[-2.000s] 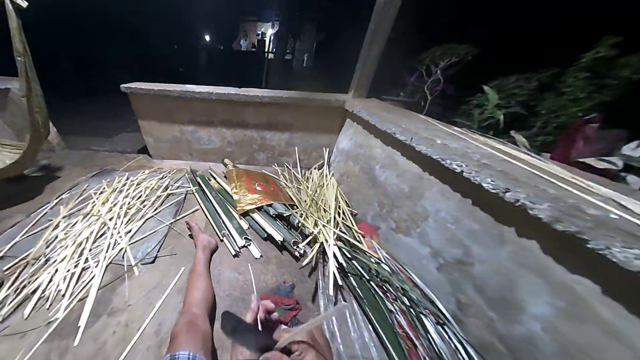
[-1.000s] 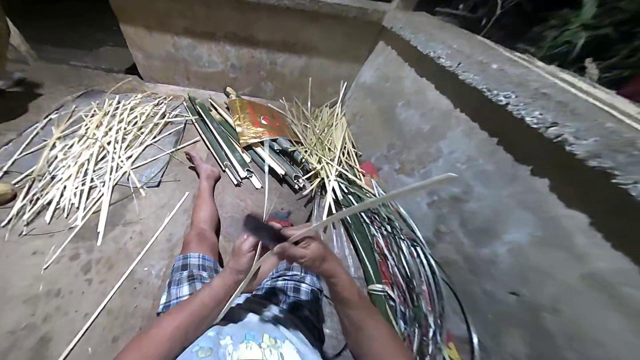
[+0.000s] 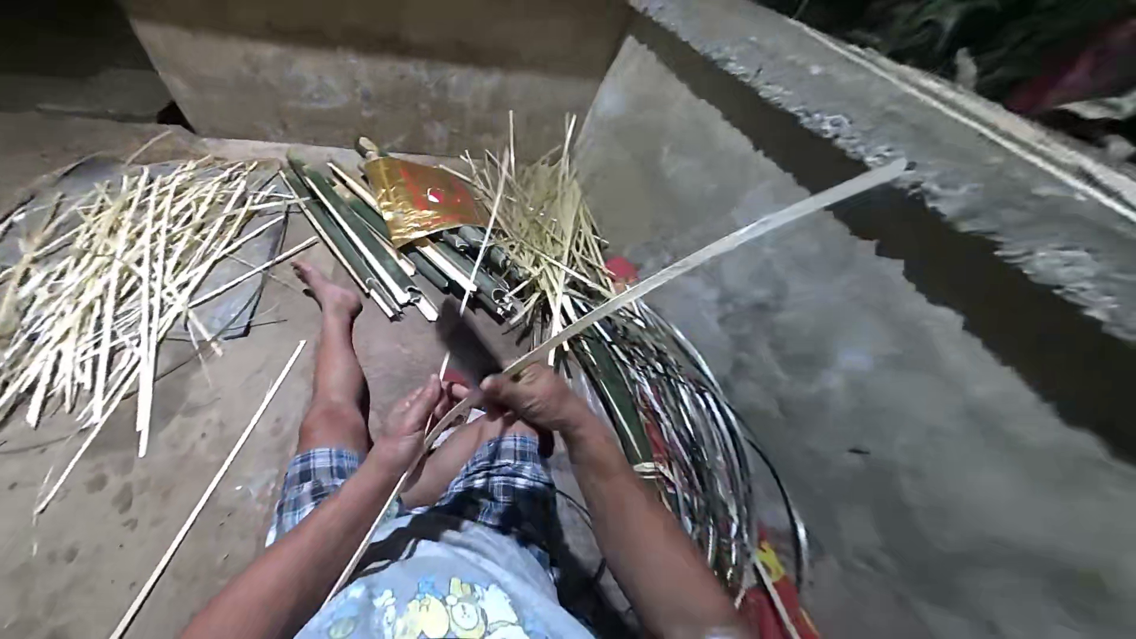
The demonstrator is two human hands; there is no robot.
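Observation:
My left hand [image 3: 415, 417] grips a long pale bamboo strip [image 3: 710, 248] over my lap. The strip slants from beside my left forearm up to the right, past the top of my right hand. My right hand [image 3: 531, 397] is closed on a knife with a broad dark blade [image 3: 465, 344], blurred, which points up and lies against the strips between the hands. A thinner pale strip [image 3: 484, 257] rises from near my left fingers. My right hand covers the knife's handle.
Left lies a heap of pale bamboo strips [image 3: 146, 284]. Ahead are green split bamboo pieces [image 3: 355, 240] under a gold and red foil sheet [image 3: 424, 201], and another strip pile [image 3: 550, 222]. A bundle of long strips [image 3: 701, 417] lies right, beside a concrete wall [image 3: 799, 337]. One strip [image 3: 213, 488] lies left of my leg.
The long strip held in my hands now reaches farther up to the right. The dark blade, earlier between my hands, now points upward. The view has tilted down since two seconds ago.

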